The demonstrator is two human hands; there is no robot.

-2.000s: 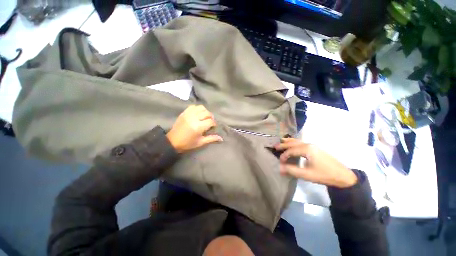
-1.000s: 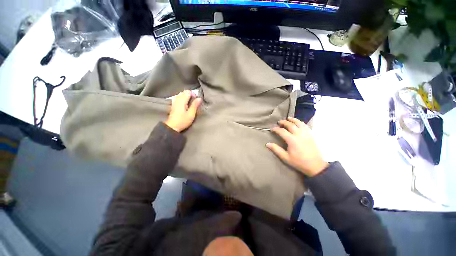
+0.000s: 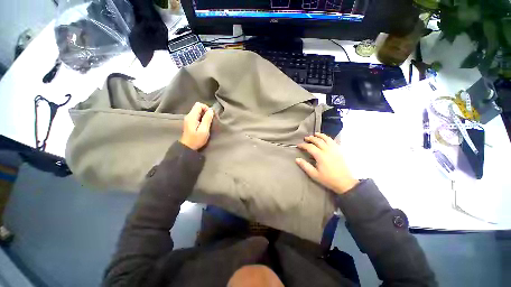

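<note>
The khaki sample trousers [image 3: 263, 162] lie across the desk's front edge and over my lap, legs to the left, waistband end to the right. A narrow line shows at the trouser front, beside my right fingers. My left hand [image 3: 197, 124] is at the inner leg seam, fingers bent together, pinching the cloth there. My right hand [image 3: 326, 161] lies on the cloth near the waistband, palm down with fingers apart. Black lining [image 3: 333, 124] shows at the right end of the trousers.
Behind the trousers are the calculator [image 3: 186, 49], keyboard [image 3: 307, 69], monitor [image 3: 274, 20] and mouse [image 3: 367, 88]. Pens, a tape measure [image 3: 463, 124] and a flat black rectangle [image 3: 472, 152] lie right. A clear plastic bag [image 3: 92, 36] and black hooked frame [image 3: 51, 119] lie left.
The view has shifted so more of the monitor and left desk shows. My left hand has moved up to the leg seam and closed on it. My right hand has flattened onto the cloth.
</note>
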